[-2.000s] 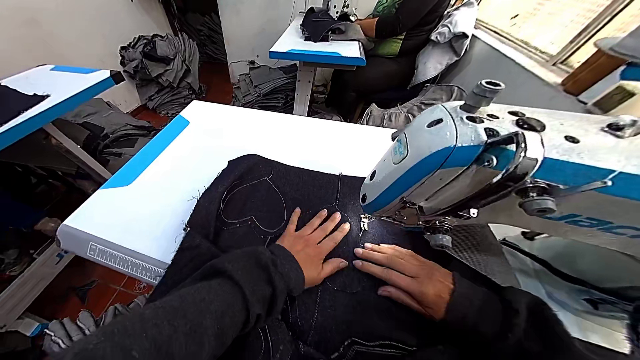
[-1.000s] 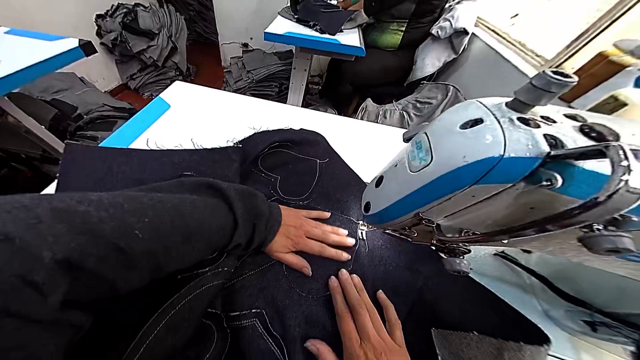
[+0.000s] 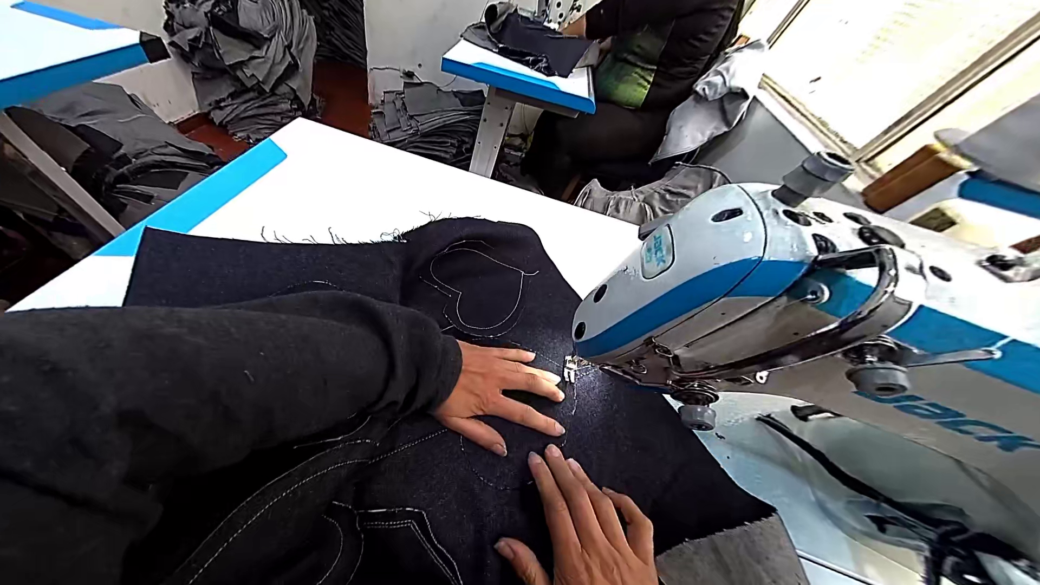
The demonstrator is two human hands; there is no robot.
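Observation:
Dark denim fabric (image 3: 642, 455) with light stitched outlines, one a heart, lies spread under the presser foot (image 3: 570, 368) of a white and blue Jack sewing machine (image 3: 699, 284). My left hand (image 3: 500, 394) rests flat on the cloth, fingers apart, its fingertips just left of the presser foot. Below it, near the bottom edge, my right hand (image 3: 589, 524) lies on the same cloth with fingers slightly spread. A white-stitched, pocket-like shape shows at the lower left, and part of the cloth is hidden beneath my left sleeve.
The white sewing table (image 3: 366, 179) has a blue edge. Behind it, a person (image 3: 650, 73) sits at another table (image 3: 520, 79) with dark fabric. Stacks of grey and dark cloth (image 3: 244, 65) stand at the back left, beside another table (image 3: 69, 53). A window (image 3: 861, 65) is at upper right.
The denim has turned under the foot since two seconds ago, the heart outline now standing nearer the foot. My right hand has moved from beside the foot to below it.

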